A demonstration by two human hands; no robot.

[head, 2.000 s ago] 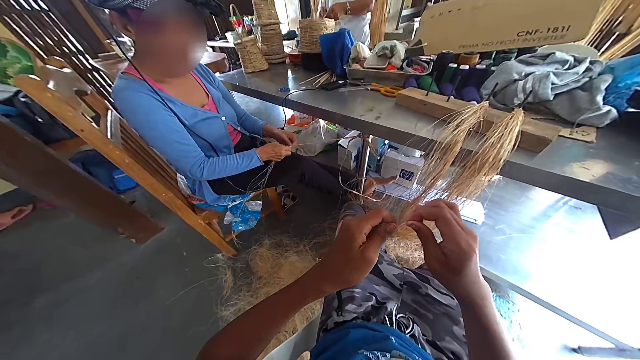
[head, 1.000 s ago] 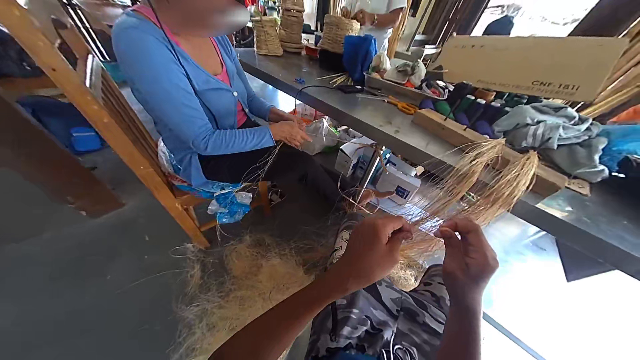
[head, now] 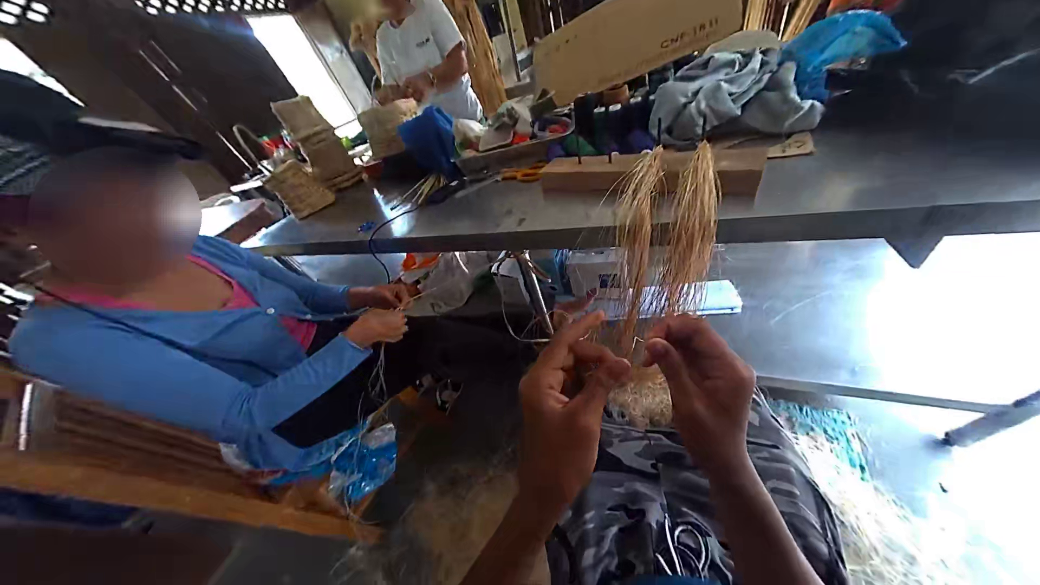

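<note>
Two bundles of tan plant fibre (head: pixel 695 215) hang over the table edge from a wooden block with pegs (head: pixel 569 175). Just below their lower ends are my two hands, close together above my lap. My left hand (head: pixel 569 398) pinches a thin fibre strand between thumb and finger, its index finger raised. Thumb and fingers of my right hand (head: pixel 703 378) are pinched on the thin strand too. The strand is barely visible between the fingertips. Loose pale fibre (head: pixel 642 398) lies behind the hands.
A metal table (head: pixel 487 215) spans the view, bearing orange scissors (head: pixel 522 173), grey cloth (head: pixel 715 93), thread spools and woven baskets (head: pixel 301 187). At left a seated person (head: pixel 203 349) handles strands; another person (head: pixel 422 61) stands behind. Fibre covers the floor (head: pixel 463 520).
The view has turned and tilted. My hands, a little apart one second ago, are closer together now, and my left index finger is lifted.
</note>
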